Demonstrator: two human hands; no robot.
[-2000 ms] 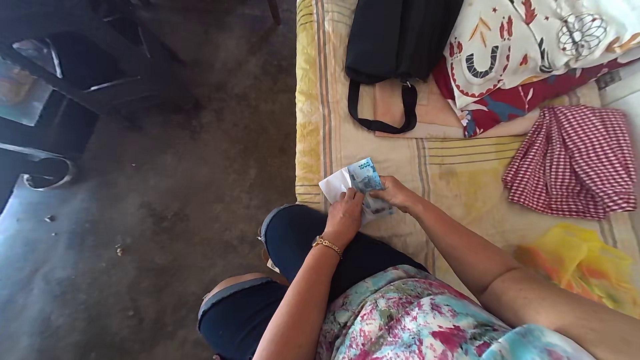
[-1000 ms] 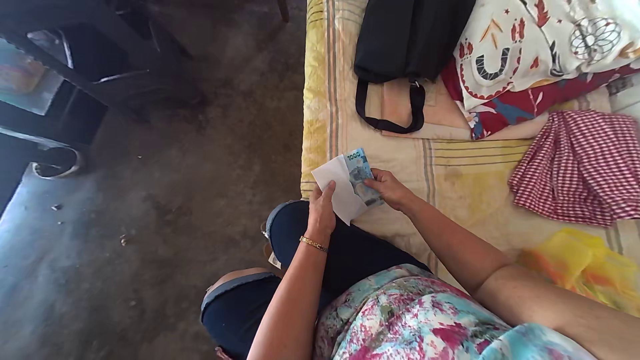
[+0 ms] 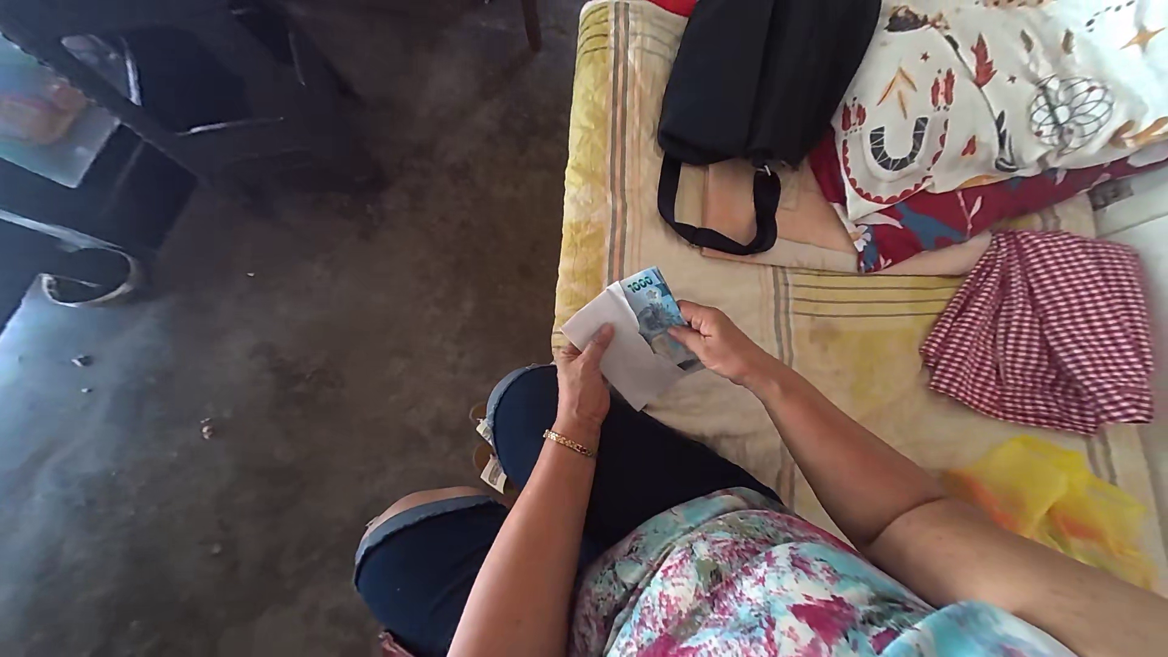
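Observation:
Over my lap, at the edge of a padded bed, my left hand (image 3: 584,379) pinches a white paper envelope (image 3: 630,372), its thumb lying on the front. My right hand (image 3: 721,342) grips a blue banknote (image 3: 652,310) marked 1000 by its right edge. The note lies along the envelope's right side, its upper part in full view. Whether its lower end is inside the envelope, and whether there is more than one note, I cannot tell. A gold-coloured bracelet circles my left wrist.
On the bed's yellow striped cover (image 3: 593,182) lie a black bag (image 3: 766,82) with a strap, a patterned pillow (image 3: 985,109), a red-and-white checked cloth (image 3: 1049,328) and a yellow plastic bag (image 3: 1058,502). Dark furniture (image 3: 228,100) stands on the concrete floor (image 3: 301,365) at the left.
Two seconds ago my hands were close together over the paper and note. My left hand has since moved left, apart from my right, and more of the envelope's white face shows.

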